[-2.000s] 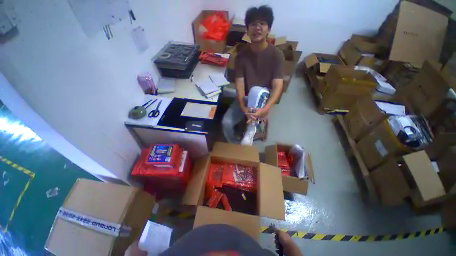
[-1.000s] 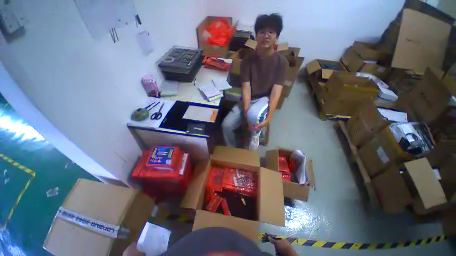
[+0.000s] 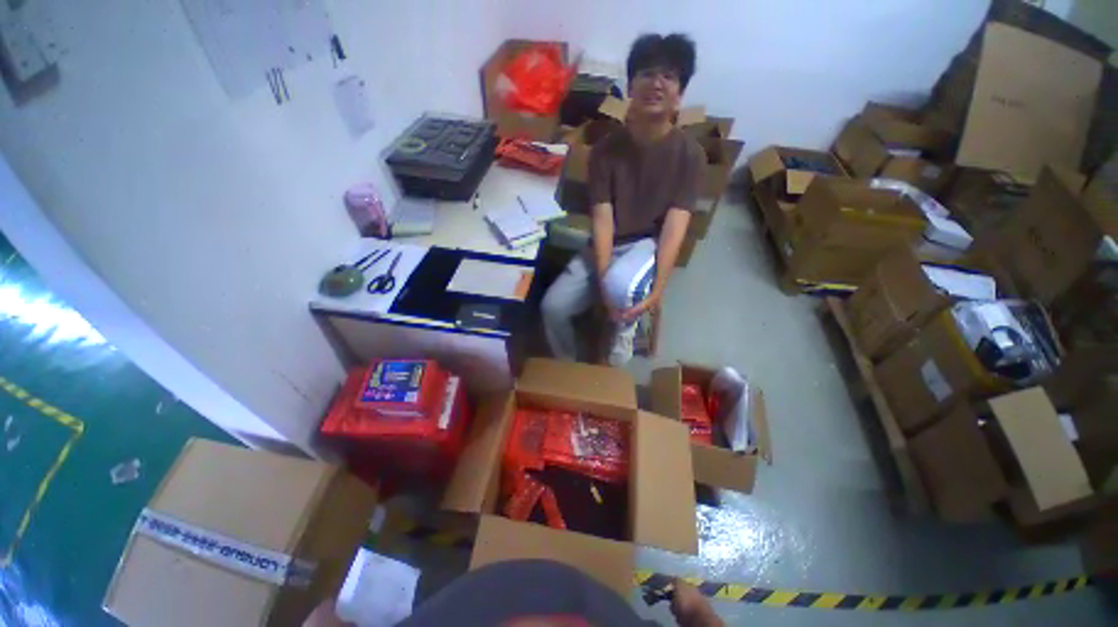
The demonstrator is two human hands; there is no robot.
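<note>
My left hand (image 3: pixel 324 612) is at the bottom edge, mostly cut off, and holds a white paper sheet (image 3: pixel 378 588) beside my body. My right hand (image 3: pixel 695 606) is at the bottom edge, partly cut off, closed around a small dark bundle (image 3: pixel 658 593), seemingly cables, whose ends show at its left. The open carton (image 3: pixel 585 559) stands in front of me with red bubble-wrap packs (image 3: pixel 589 443) inside. Neither hand touches the carton.
A taped carton (image 3: pixel 221 527) stands at the lower left, beside a red stack (image 3: pixel 399 423). A small open carton (image 3: pixel 723 468) is right of the large one. A person (image 3: pixel 644 184) sits by the desk (image 3: pixel 411 337) with scissors (image 3: pixel 384 274). Cartons on pallets (image 3: pixel 877 410) line the right.
Since the first frame, my right hand has turned and lowered slightly with the dark bundle. The view has shifted a little. The seated person has leaned back slightly and shifted their hands.
</note>
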